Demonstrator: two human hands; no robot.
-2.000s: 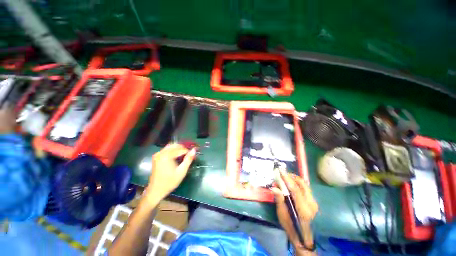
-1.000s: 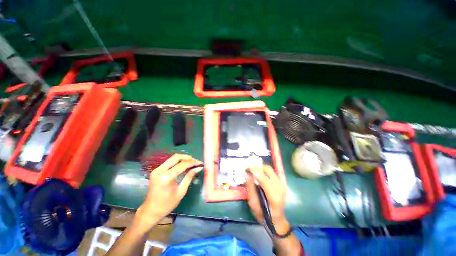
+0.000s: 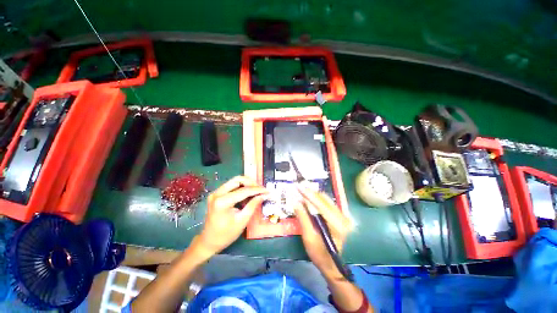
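An opened tablet with a silver-grey battery lies in an orange-red foam tray in front of me. My right hand holds the soldering iron by its dark handle over the tablet's near end. My left hand is at the tray's left near side, its thumb and index finger pinched on a small dark thing that reaches over the pale board area. I cannot tell exactly what it is. A heap of small red-wired components lies left of my left hand.
Three black strips lie left of the tray. A round tip-cleaning cup, a black fume fan and an iron stand stand right. More trayed tablets lie behind and at both sides. A blue desk fan is at near left.
My left hand has moved from the red heap to the tablet's near left edge, uncovering the heap. My right hand stays over the near end with the iron. The view has shifted.
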